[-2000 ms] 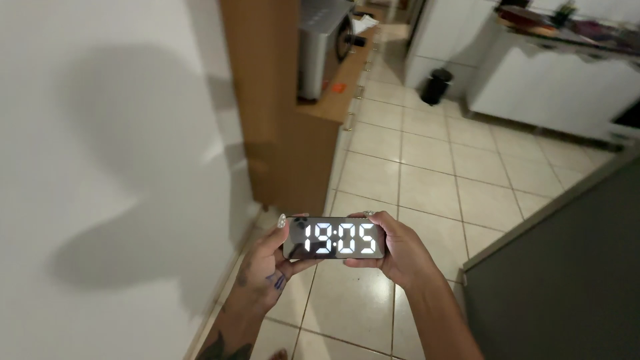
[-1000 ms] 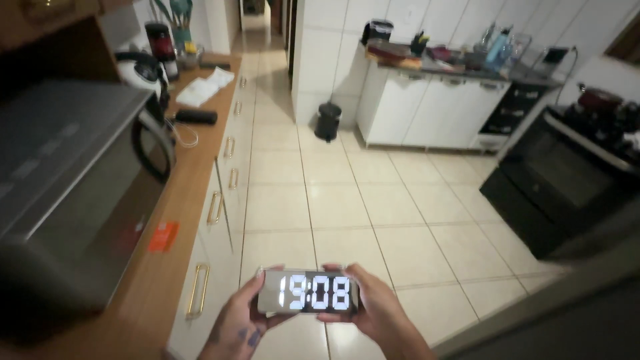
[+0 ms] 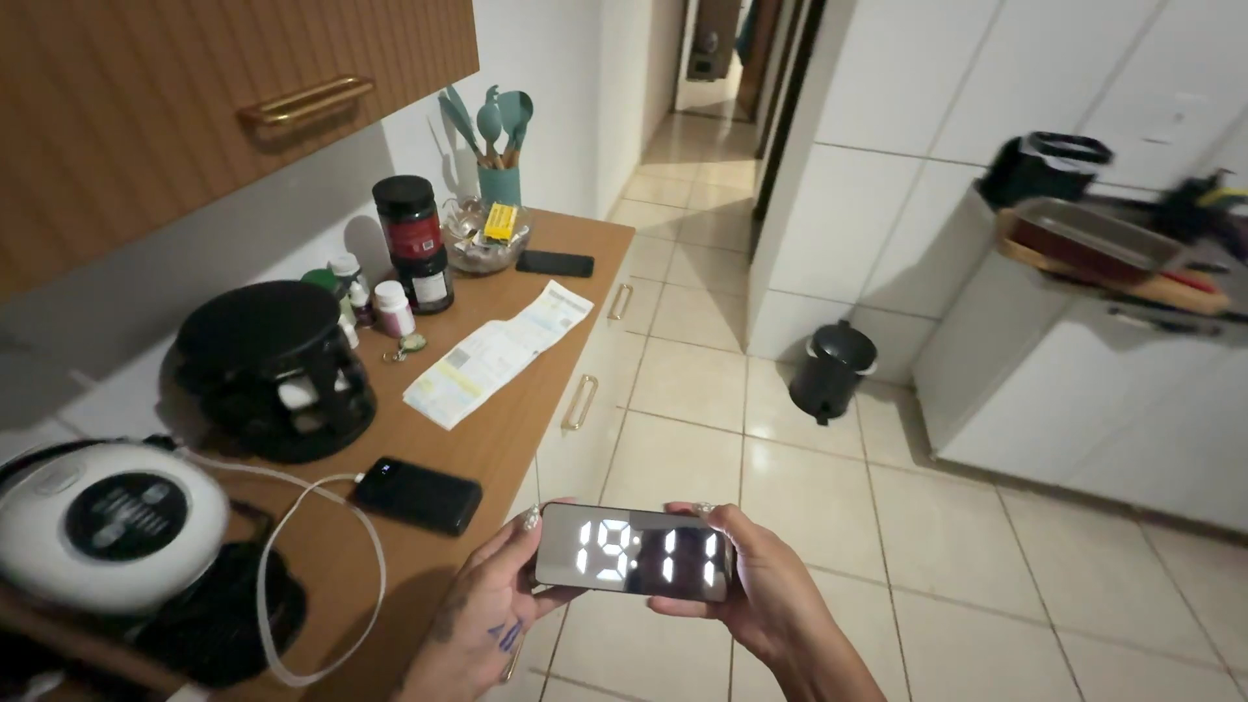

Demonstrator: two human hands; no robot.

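Observation:
A small digital clock (image 3: 633, 551) with a mirrored face and white lit digits is held level between both hands, low in the middle of the view. My left hand (image 3: 502, 585) grips its left end, thumb at the upper corner. On the right end my right hand (image 3: 746, 575) closes around the edge, with fingers above and below. The clock is in the air in front of the wooden counter's edge, over the tiled floor. Its back and some fingertips are hidden.
On the wooden counter (image 3: 531, 439) at left lie a paper (image 3: 497, 356), a black power bank (image 3: 417, 495) with a white cable, a phone (image 3: 555, 263), bottles and a utensil holder (image 3: 499, 185). A black trash bin (image 3: 833, 372) stands on the floor. A cabinet hangs upper left.
The view has moved forward along the counter, and the microwave has left it. The lit digits have changed from 19:05 through 19:08 to 19:11. Both hands still hold the clock.

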